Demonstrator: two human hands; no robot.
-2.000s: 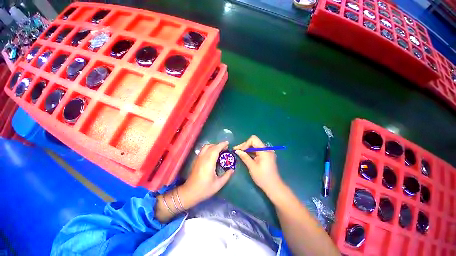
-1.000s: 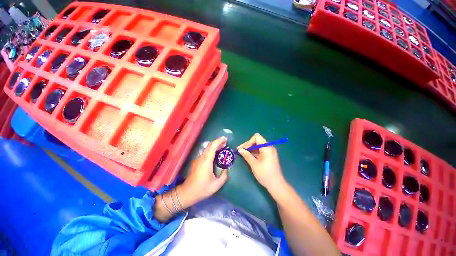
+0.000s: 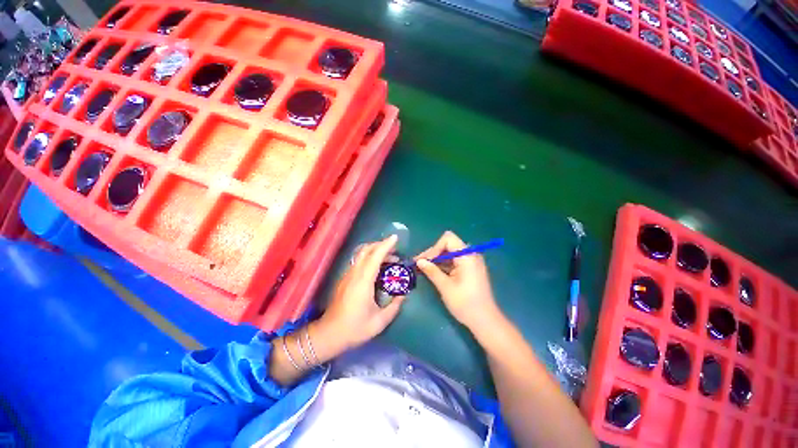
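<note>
My left hand (image 3: 357,297) holds a small round dark watch head (image 3: 396,278) between thumb and fingers, its pink, red and white dial-like face turned up. My right hand (image 3: 459,282) holds a thin blue tool (image 3: 474,250) like a pen, its rear end pointing right. The tool's front end is hidden by my right fingertips, which are at the watch head's upper right edge. I cannot tell whether the tip touches it.
Stacked red-orange foam trays (image 3: 302,201) with dark discs and some bare pockets stand left. A partly filled foam tray (image 3: 604,324) is at right. Between lie a black and blue pen or screwdriver (image 3: 573,293) and clear crumpled film (image 3: 567,363). More filled trays (image 3: 647,87) stand across the table.
The blue tool's rear end has tilted upward since the first frame. The watch head has turned and shifted slightly in my left hand. Both hands stay in nearly the same place.
</note>
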